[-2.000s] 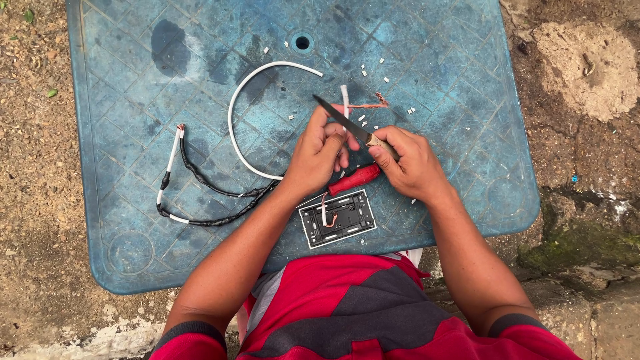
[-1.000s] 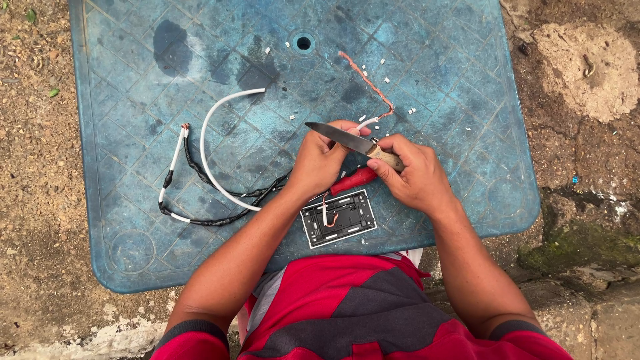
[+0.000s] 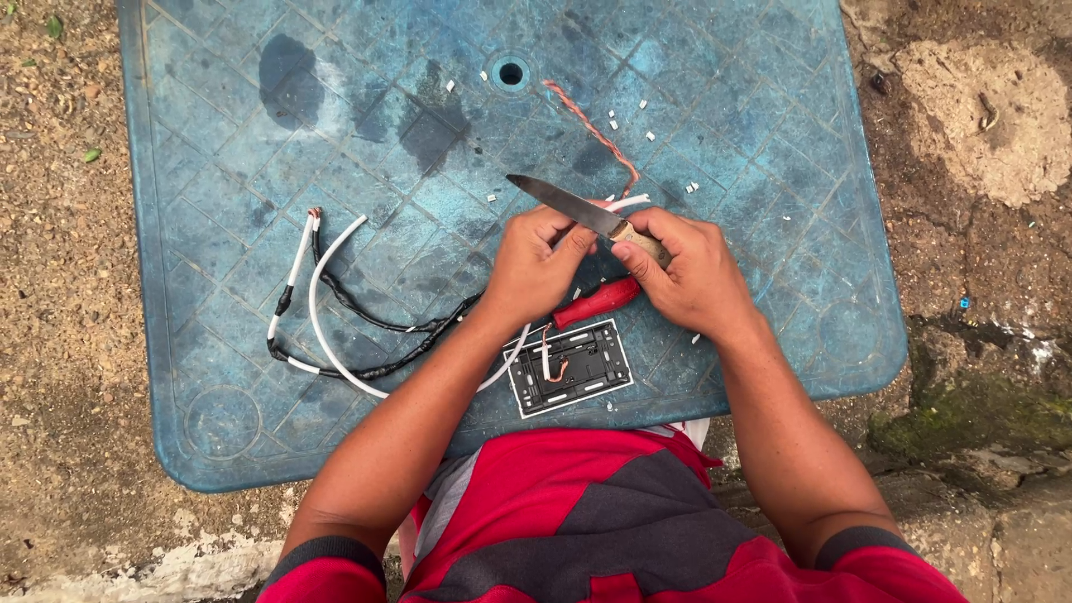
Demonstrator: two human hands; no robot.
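Note:
My right hand (image 3: 691, 272) grips the wooden handle of a knife (image 3: 569, 206), its blade pointing up and left across the fingers of my left hand (image 3: 544, 260). Pinched in my left hand is a white insulated wire (image 3: 628, 202), whose cut end shows beyond the blade. Twisted bare copper wire (image 3: 593, 131) extends upward from beside it. Below the hands lies a red-handled tool (image 3: 596, 303), its tip partly hidden. Close to it, a black rectangular plate with a white rim (image 3: 571, 368) holds short wire pieces. The white cable (image 3: 316, 295) curves left, partly under my left forearm.
Black-taped wires (image 3: 377, 325) with a white section lie on the left of the blue plastic table (image 3: 209, 293). Small white insulation scraps (image 3: 650, 136) are scattered beyond my hands. The table has a round hole (image 3: 510, 74) near its far side.
The copper wire, bunched near the hands two seconds ago, now stretches up and left. The white cable's free end has shifted left and down. The knife remains in my right hand.

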